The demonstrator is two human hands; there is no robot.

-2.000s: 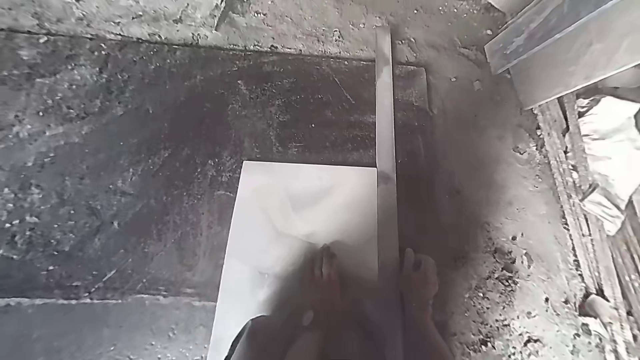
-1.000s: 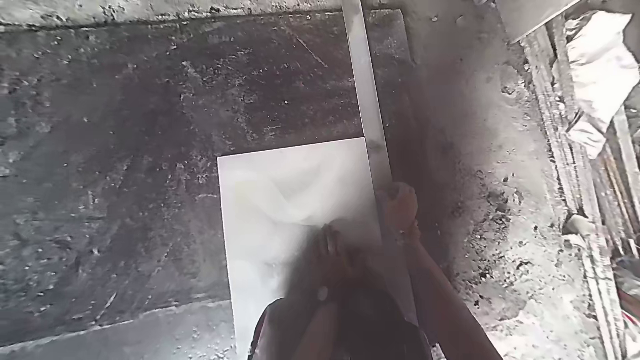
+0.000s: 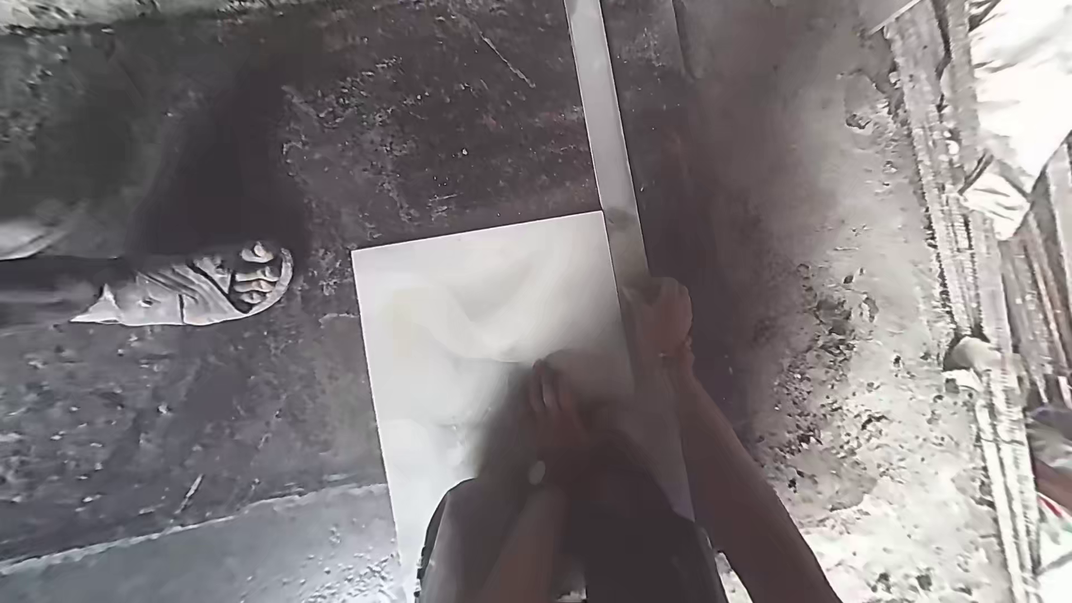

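A pale, glossy rectangular sheet or tile lies on the dark slab. A long flat metal bar runs along its right edge and beyond its far corner. My left hand rests on the pale surface with its fingers together, partly in shadow. At the right edge my right hand is closed around the bar, the thumb side toward the sheet. The lower part of the bar is hidden by shadow and my forearm. My knees cover the near part of the sheet.
Another person's sandalled foot stands on the dark slab at the left. Rough, dusty ground with rubble lies to the right, beside long wooden strips and a crumpled white sack.
Another person's foot has come into view at the left. The bar's far end, seen two seconds ago, is now out of frame as the view has shifted. My hands stay on the sheet and bar.
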